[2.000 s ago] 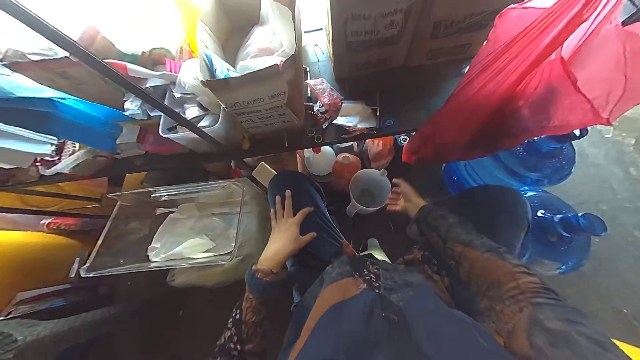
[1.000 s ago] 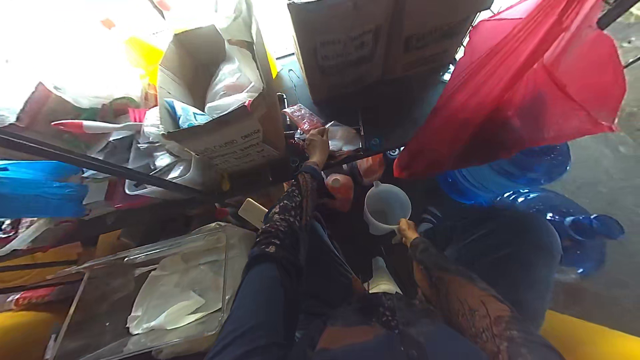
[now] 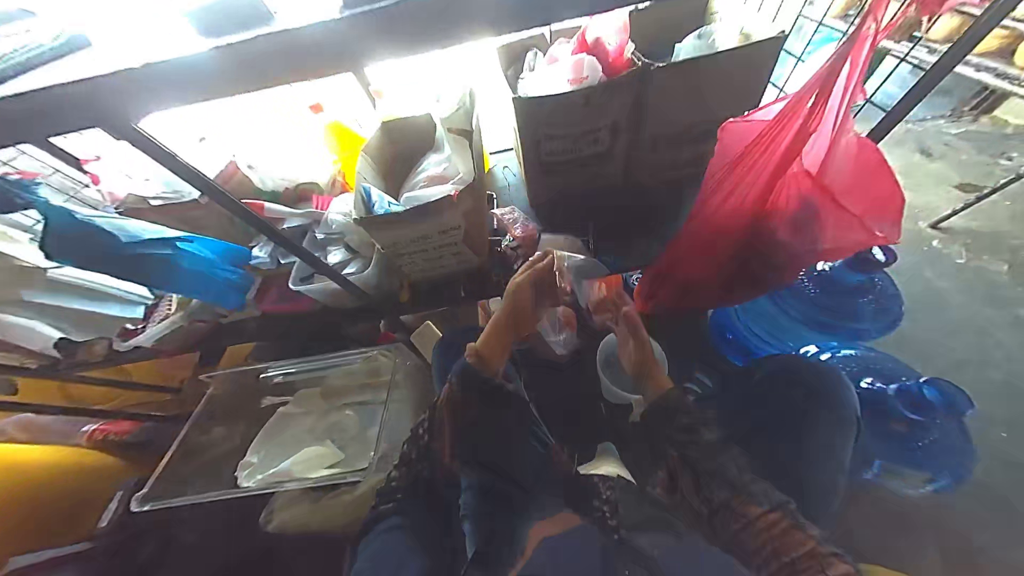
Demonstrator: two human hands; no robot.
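My left hand (image 3: 518,308) and my right hand (image 3: 636,344) are raised over my lap with a clear plastic bag (image 3: 578,276) between them. The left hand grips the bag's left side. The right hand is at its right side, with the fingers partly blurred. Below and partly behind the right hand is a translucent plastic pitcher (image 3: 616,370). Another clear plastic bag (image 3: 558,332), with something orange seen through it, lies just below the hands. A white piece (image 3: 608,464), perhaps a funnel, sits between my legs.
Cardboard boxes (image 3: 436,240) stand on the shelf ahead. A red plastic bag (image 3: 768,200) hangs at the right, above blue water jugs (image 3: 912,416). A clear plastic bin (image 3: 264,432) is on the left. A dark metal bar (image 3: 240,216) crosses the upper left.
My left hand has come back from the shelf and now holds a clear bag. My right hand has left the pitcher's handle and risen to the bag. The view has shifted.
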